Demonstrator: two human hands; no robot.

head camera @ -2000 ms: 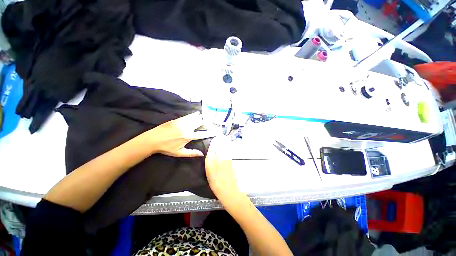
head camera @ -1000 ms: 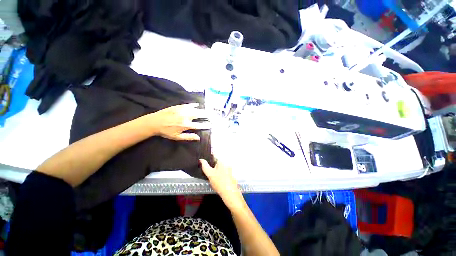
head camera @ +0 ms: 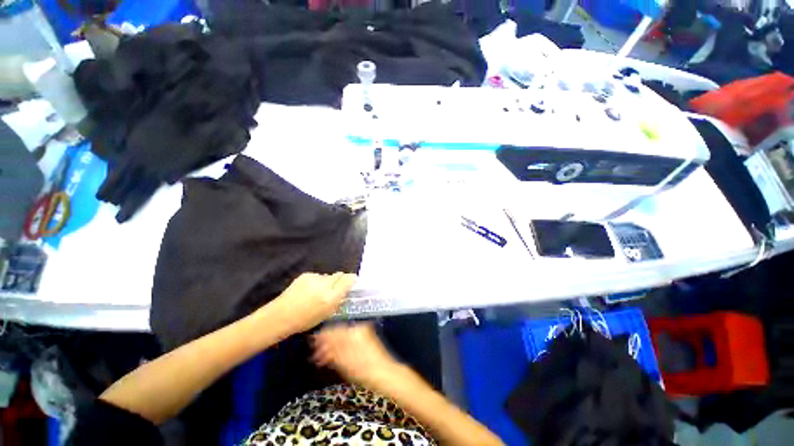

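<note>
The dark brown garment piece (head camera: pixel 252 244) lies on the table left of the needle, its right edge by the presser foot (head camera: pixel 380 181) of the white sewing machine (head camera: pixel 435 118). Its lower part hangs over the front edge. My left hand (head camera: pixel 315 298) is closed on the piece's lower right corner at the table's front edge. My right hand (head camera: pixel 353 350) is blurred, in front of and below the table edge, near my left hand but apart from it. Whether it holds anything cannot be told.
Dark thread snips (head camera: pixel 483 231), a smartphone (head camera: pixel 572 239) and a small greyish case (head camera: pixel 636 241) lie right of the needle. A dark cloth heap (head camera: pixel 165 109) is at back left, near ring-handled scissors (head camera: pixel 48 215). A blue crate (head camera: pixel 640 327) and red stool (head camera: pixel 718 353) are below.
Both hands have moved away from the needle towards me. My left hand now grips the cloth at the front edge; my right hand has come off the table. The view has shifted.
</note>
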